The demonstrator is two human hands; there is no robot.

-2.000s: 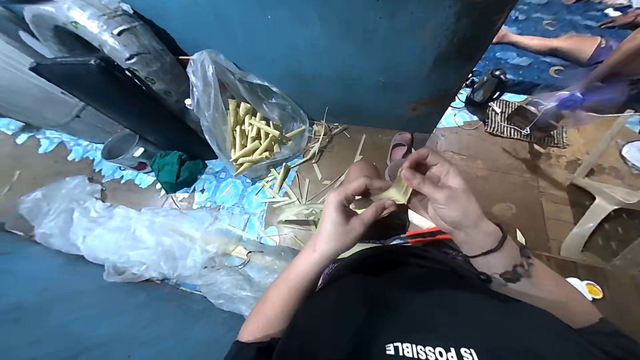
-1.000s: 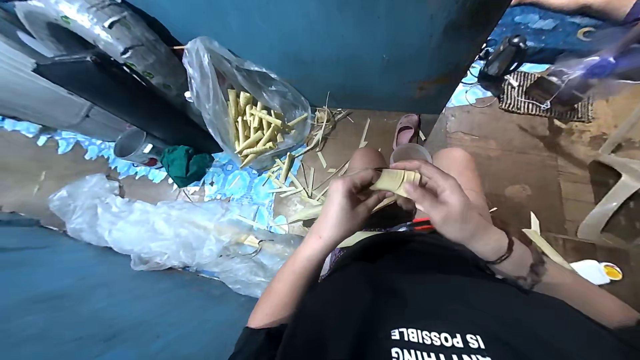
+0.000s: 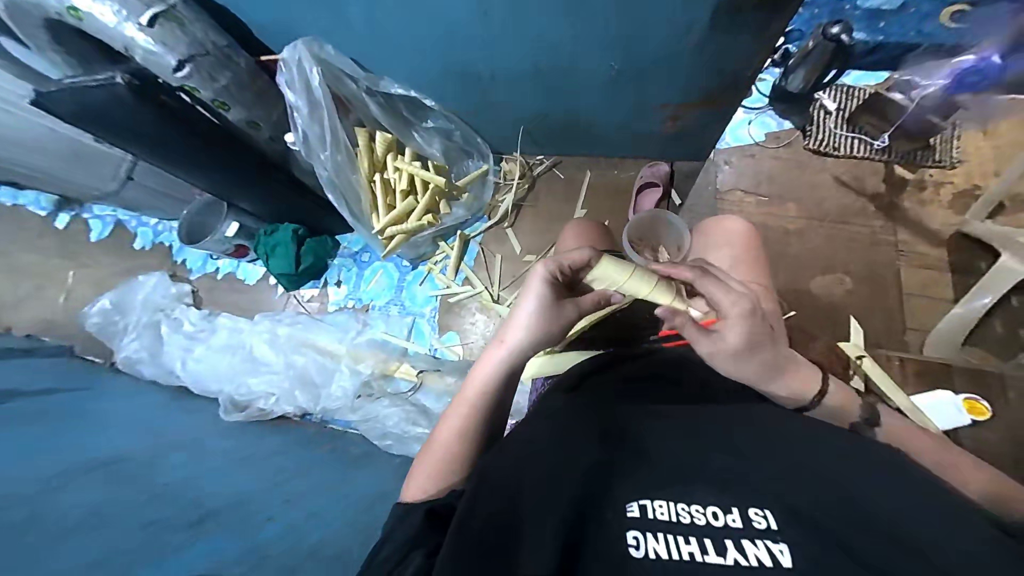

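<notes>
Between my two hands lies a pale, spirally wrapped leaf-strip cone [image 3: 632, 280]. My left hand [image 3: 556, 300] grips its wider end, and the fingers of my right hand [image 3: 724, 320] pinch the narrower end. A clear plastic cup [image 3: 656, 234] with small brownish bits inside sits between my knees, just beyond the cone. Red-orange handles [image 3: 684, 332] of a tool, partly hidden, show under my right hand. A loose pale strip [image 3: 564, 364] lies across my lap. Many similar cones [image 3: 416, 188] fill an open clear plastic bag [image 3: 320, 120] at the upper left.
Strip scraps [image 3: 512, 192] litter the floor beside the bag. A crumpled plastic sheet [image 3: 264, 352], a green cloth [image 3: 294, 254] and a clear container [image 3: 210, 226] lie left. Rightward are a white bottle [image 3: 948, 410], a plastic chair [image 3: 980, 296] and a striped mat [image 3: 848, 128]. A pink shoe [image 3: 650, 188] stands ahead.
Two seconds ago my hands held the pale strip up close together; now they are farther apart on a wrapped cone. The cup between my knees has come into sight.
</notes>
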